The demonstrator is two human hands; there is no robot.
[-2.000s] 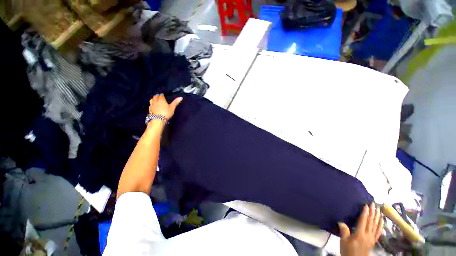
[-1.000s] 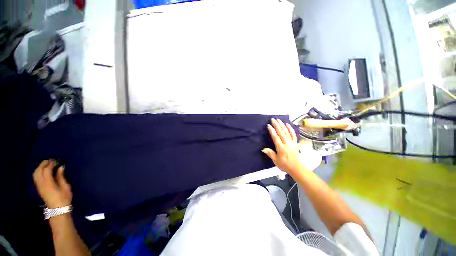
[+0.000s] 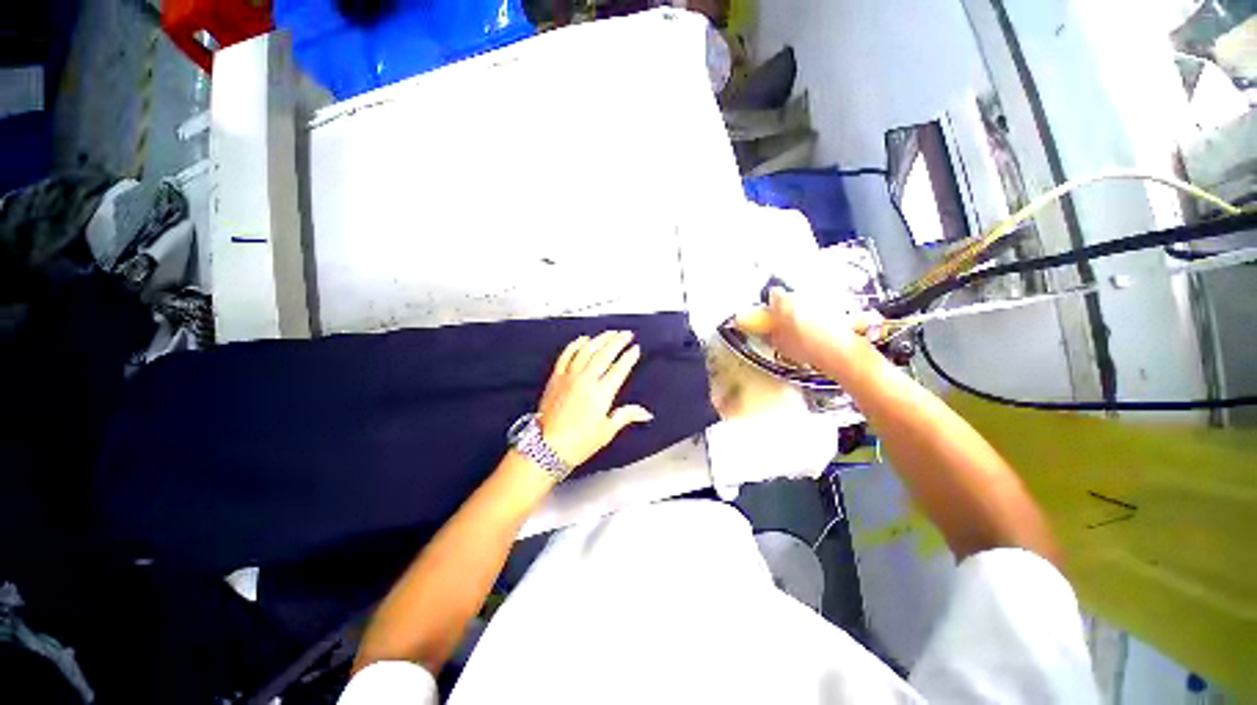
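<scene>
The dark navy garment (image 3: 345, 427) lies stretched over the long pressing board, its right end near the iron. My left hand (image 3: 586, 400), with a metal watch at the wrist, rests palm down on the garment near its right end, fingers spread. My right hand (image 3: 800, 335) is at the steam iron (image 3: 758, 351), closed around its handle at the right end of the table. The hand hides most of the iron's handle; a curved dark edge of the iron shows beside it.
The white table (image 3: 510, 193) lies beyond the garment, with a pale rail (image 3: 251, 193) across its left side. Black hoses and a yellowish one (image 3: 1048, 207) run right from the iron. A blue bin (image 3: 400, 41) stands beyond. Grey patterned cloth (image 3: 145, 234) lies at left.
My left hand has moved right, from the garment's left part to near its right end. My right hand has left the garment and taken hold of the iron. The view has shifted.
</scene>
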